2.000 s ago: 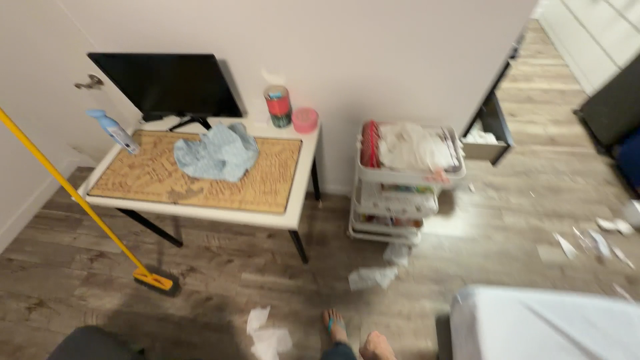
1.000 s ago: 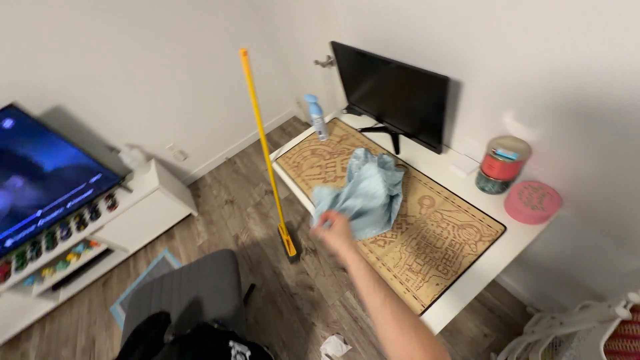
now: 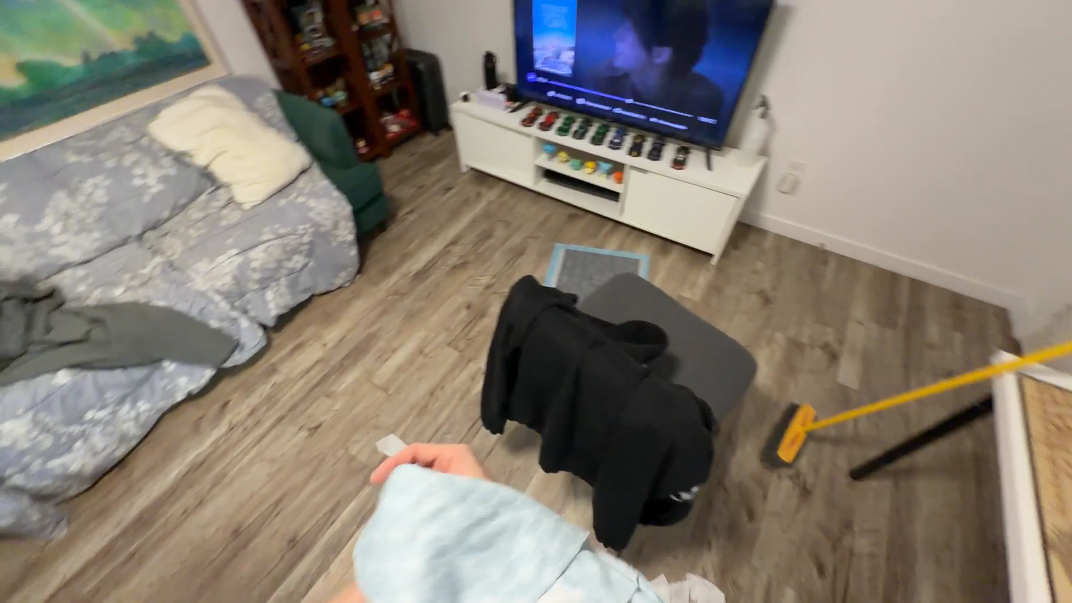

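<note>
A crumpled light blue cloth (image 3: 477, 536) is held up at the bottom centre of the head view. My right hand (image 3: 435, 461) is at its upper edge, fingers curled toward the left, and the cloth hides most of the palm. A small patch of skin shows at the bottom edge, left of the cloth; it may be my left hand (image 3: 347, 595), but its fingers are hidden. Beyond the cloth, a black hoodie (image 3: 586, 385) lies draped over a grey upholstered seat (image 3: 695, 343).
A yellow-handled broom (image 3: 791, 435) leans at the right, by the edge of a white table (image 3: 1022, 486) and its black leg. White scraps (image 3: 389, 445) lie on the wood floor. A sofa with a floral cover (image 3: 276, 243) stands left; a white TV stand (image 3: 687, 209) is ahead.
The light blue cloth, on the table mat in the earlier frames, is now up off the table in my hand. The view has swung left to the sofa and TV.
</note>
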